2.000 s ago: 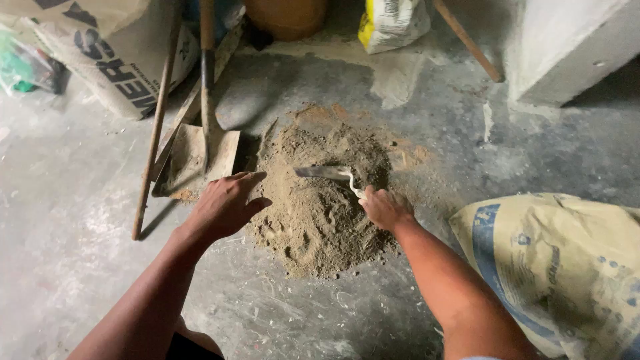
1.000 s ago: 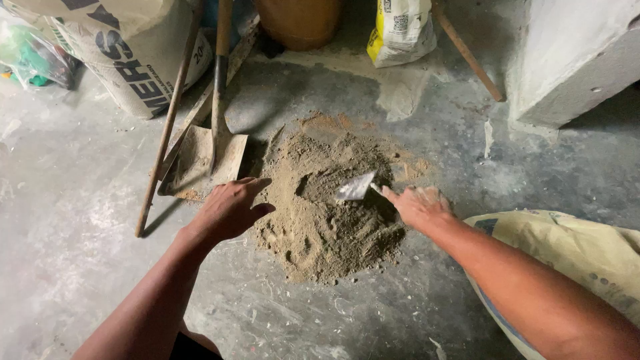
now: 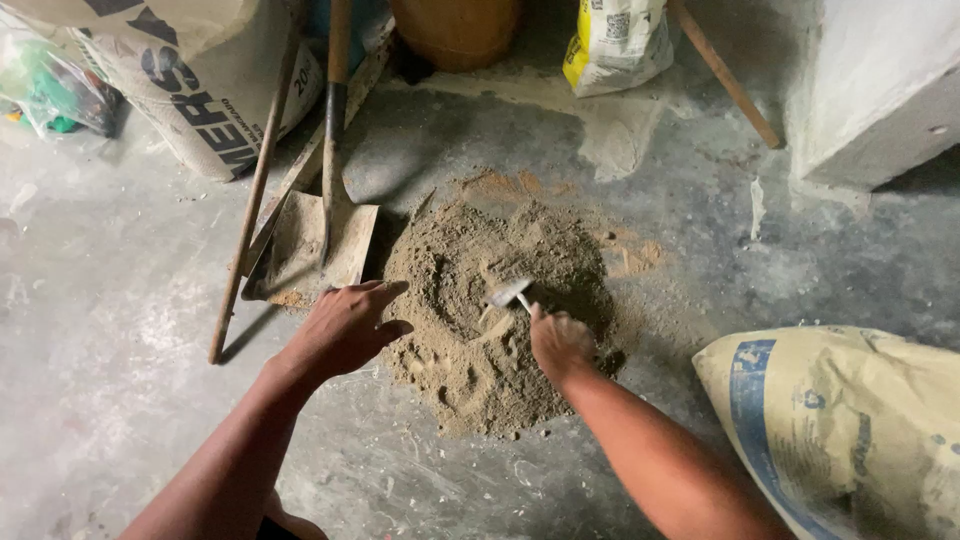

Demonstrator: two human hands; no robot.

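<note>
A low pile of grey-brown sandy mix [image 3: 480,390] lies on the concrete floor, with a hollow near its middle. My right hand [image 3: 561,343] is closed around the handle of a trowel [image 3: 510,292], whose metal blade is at the hollow's right side. Over the pile's left edge is my left hand [image 3: 356,326], its fingers apart and holding nothing. Just beyond that hand rests a square shovel [image 3: 352,232], blade on the floor and shaft leaning back.
A wooden pole [image 3: 251,210] leans beside the shovel. Around the pile are a large white sack [image 3: 202,97], a brown container [image 3: 457,34], a yellow-and-white bag [image 3: 622,52], a stick [image 3: 727,75], a concrete block [image 3: 877,112] and a cream sack [image 3: 840,420].
My right hand has moved left and toward me with the trowel since a second ago. A rounded hollow now shows in the pile. My left hand has stayed by the pile's left edge.
</note>
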